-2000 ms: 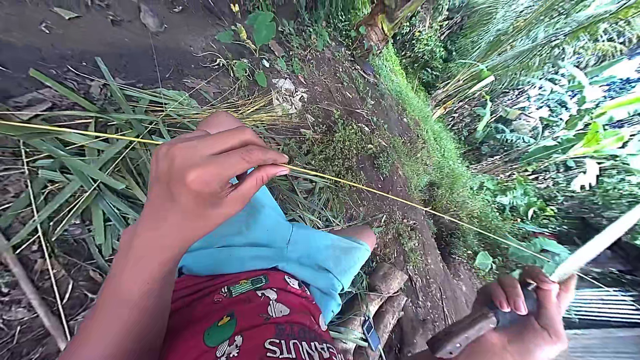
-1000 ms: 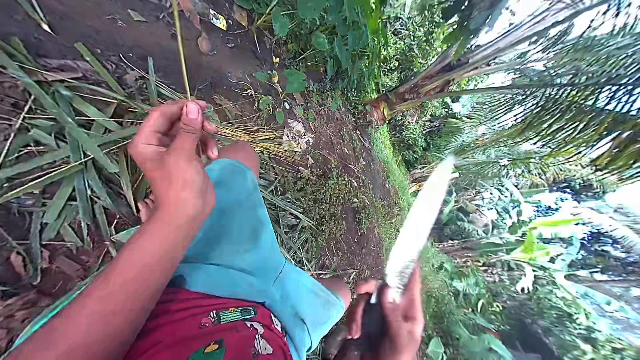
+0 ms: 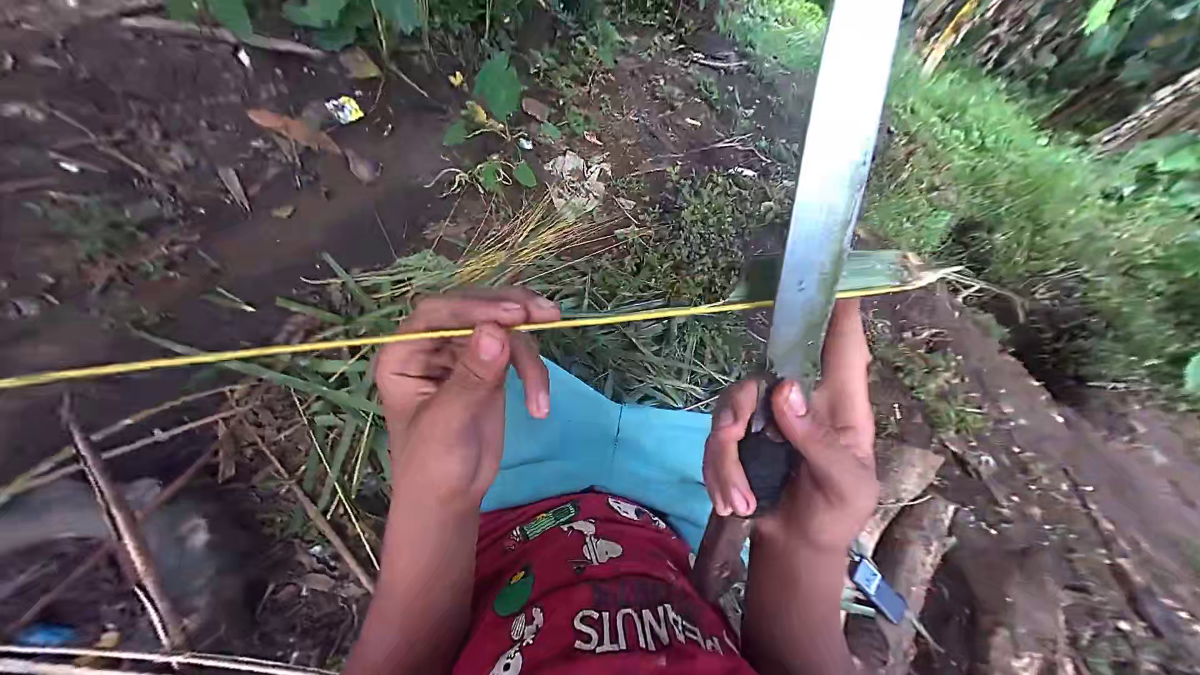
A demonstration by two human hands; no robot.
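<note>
My left hand (image 3: 455, 398) pinches a long yellow midrib (image 3: 234, 353) of a leaf between thumb and fingers, left of centre. The strip runs from the left edge across to the right, where a piece of green leaf blade (image 3: 872, 270) still lies along it. My right hand (image 3: 797, 450) grips the dark handle (image 3: 769, 464) of a large knife, its broad metal blade (image 3: 830, 187) pointing up and crossing in front of the strip. An extended finger of that hand reaches up behind the blade to the strip.
Cut green leaf strips (image 3: 619, 356) and a bunch of thin yellow midribs (image 3: 525, 248) lie on the ground beyond my knees. Logs (image 3: 914, 562) and a small dark blue object (image 3: 878, 589) are at lower right. A dry stick (image 3: 122, 525) stands at left.
The knife has come from the right to stand upright before me, across the strip. My hands are nearer each other than two seconds ago. The view has swung considerably.
</note>
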